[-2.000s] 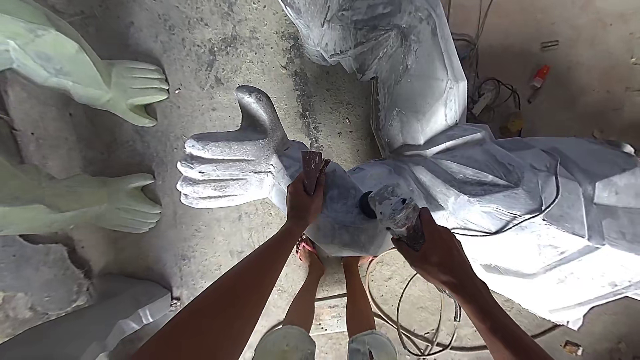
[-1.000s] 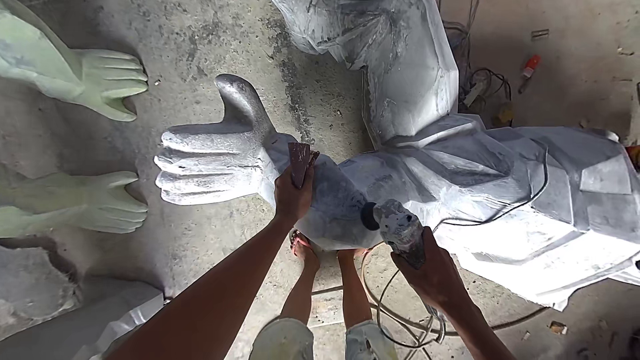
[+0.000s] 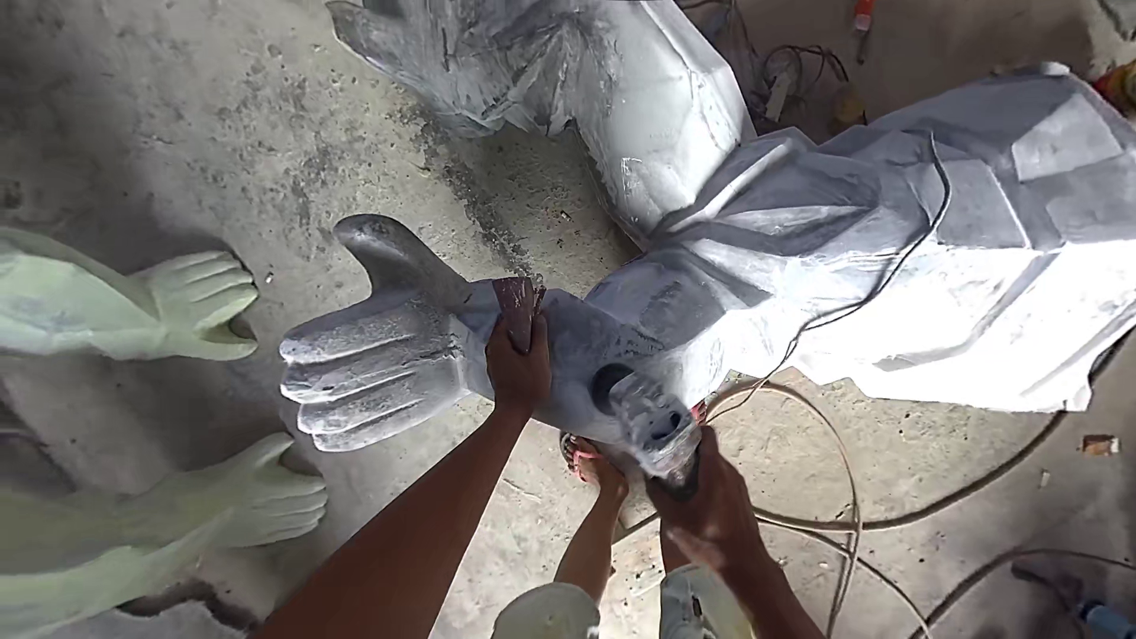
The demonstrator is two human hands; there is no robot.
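Observation:
A large grey sculpted figure (image 3: 657, 293) lies across the view, its arm stretched left to a sculpted hand (image 3: 382, 364) with the thumb up. My left hand (image 3: 519, 368) grips a dark brown block (image 3: 516, 306), perhaps a piece of wood, over the sculpture's wrist. My right hand (image 3: 706, 506) is closed around the body of an angle grinder (image 3: 652, 426). The grinder's round dark disc (image 3: 611, 388) is against or just over the sculpted forearm. Whether the disc is spinning cannot be told.
Two pale green sculpted arms with hands (image 3: 204, 302) lie at the left. A thin black cable (image 3: 896, 266) crosses the figure, and hoses or cables (image 3: 843, 470) loop on the concrete floor (image 3: 293, 151). A red-handled tool (image 3: 863, 16) and tangled wires are at the top. My feet are below the forearm.
The sculpture now sits further right and lower because the view has shifted. Both hands keep hold of their things; the grinder remains at the forearm.

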